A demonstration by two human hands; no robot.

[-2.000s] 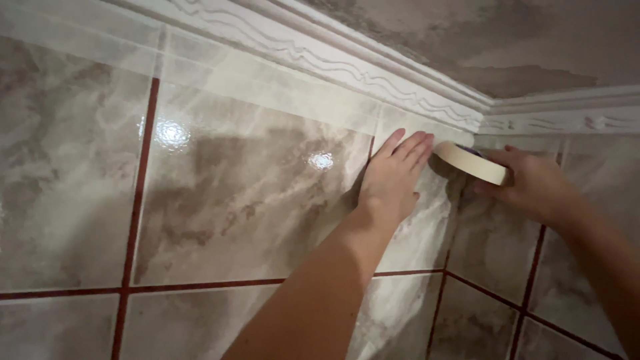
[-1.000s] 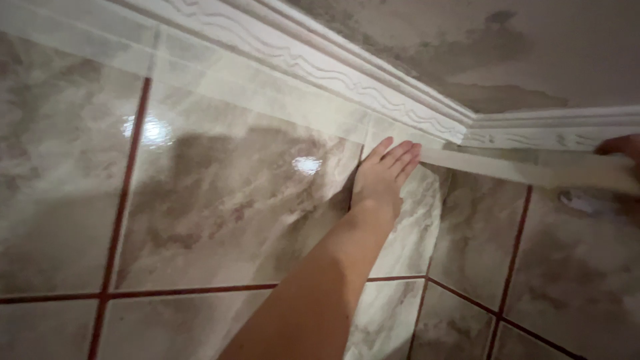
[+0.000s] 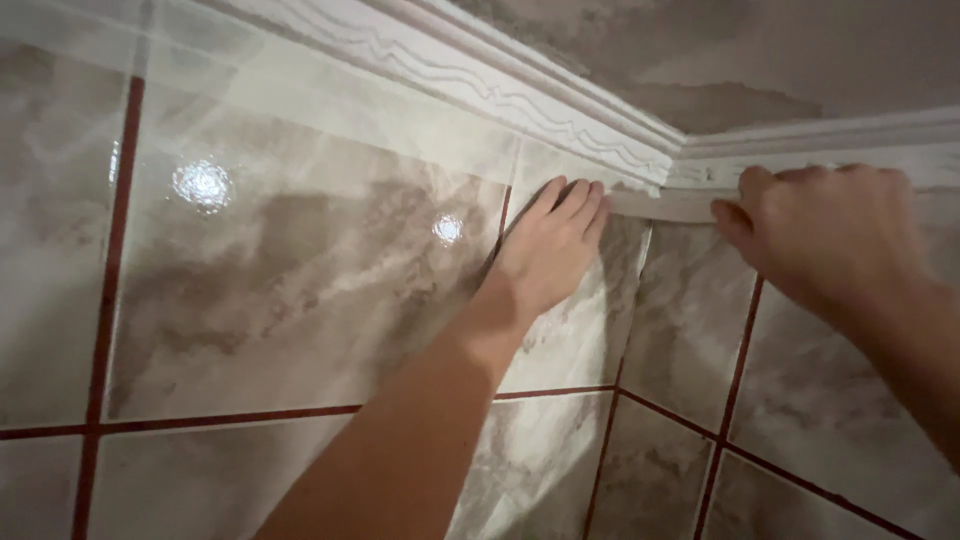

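Note:
My left hand (image 3: 551, 244) lies flat on the upper wall tile near the corner, its fingertips at the start of a free strip of masking tape (image 3: 664, 205). From there the strip spans the corner, just under the cornice, to my right hand (image 3: 832, 225), whose thumb and fingers are closed on it. The tape roll is not visible, hidden by the right hand if it is there. A pale, wide band of tape (image 3: 337, 112) runs along the top of the left wall tiles, below the white moulded cornice (image 3: 517, 105).
Marbled wall tiles (image 3: 247, 300) with dark red grout lines cover both walls, which meet at a corner right of my left hand. Above the cornice is a stained ceiling (image 3: 750, 52) with dark patches.
My right hand first held the tape roll near my left hand, then drew a strip out to the right; now it is up at the right wall near the cornice. My left hand stays on the tile.

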